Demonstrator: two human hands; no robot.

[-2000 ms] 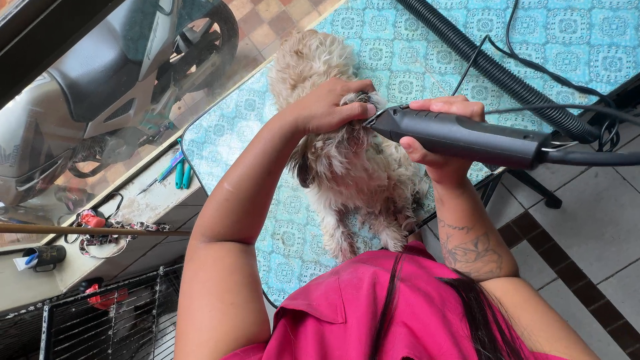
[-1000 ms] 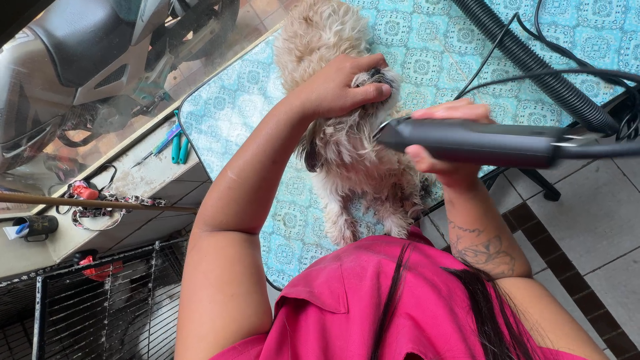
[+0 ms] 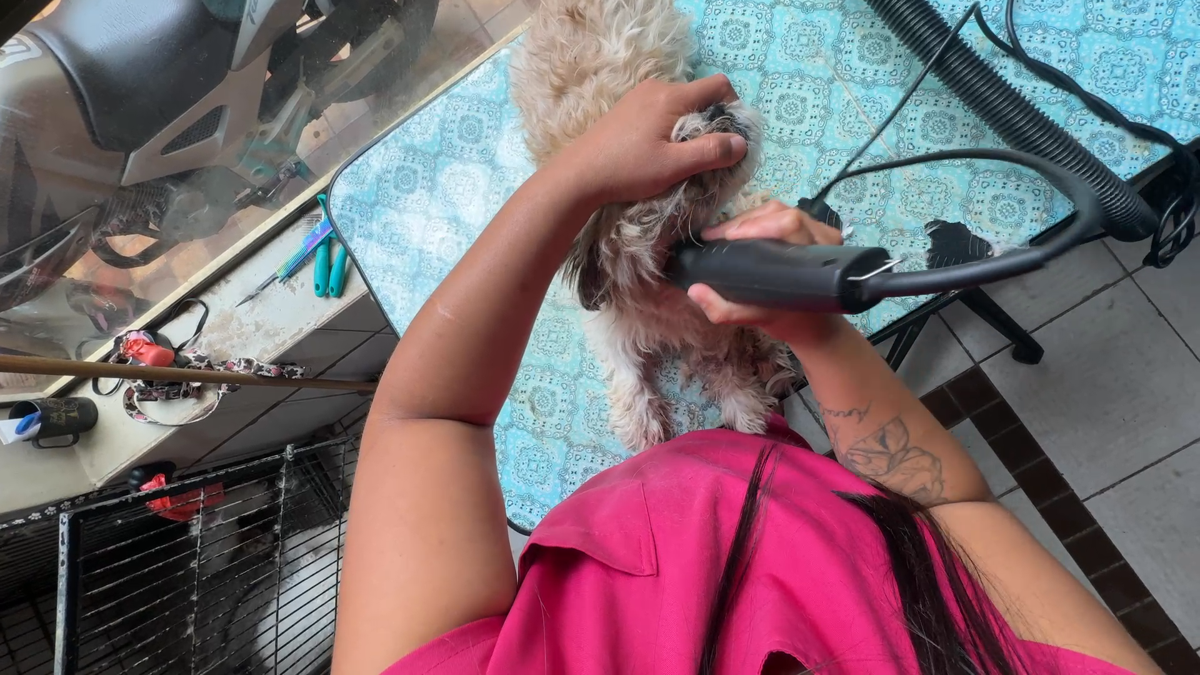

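A curly-coated, cream and grey dog (image 3: 600, 56) stands on a table with a blue patterned cover (image 3: 441, 216). Its front legs point toward my body. My left hand (image 3: 670, 136) is closed around the dog's muzzle, thumb and fingers on either side. In my right hand (image 3: 773, 253) is a black electric hair clipper (image 3: 778, 274), its front end against the fur of the neck or chest. The dog's fur hides the blade. The clipper's cord loops off to the right.
A ribbed black hose (image 3: 1012, 103) and cables (image 3: 1078, 94) lie at the table's right. Left, a ledge (image 3: 272, 323) holds thinning shears (image 3: 298, 255), green-handled tools (image 3: 330, 267), a patterned harness (image 3: 178, 375) and a dark mug (image 3: 61, 420). Below stands a wire cage (image 3: 206, 562). Glass separates off a motorcycle (image 3: 141, 75).
The clipper in my right hand has moved from beside the dog's face down to its neck or chest. My left hand still holds the muzzle.
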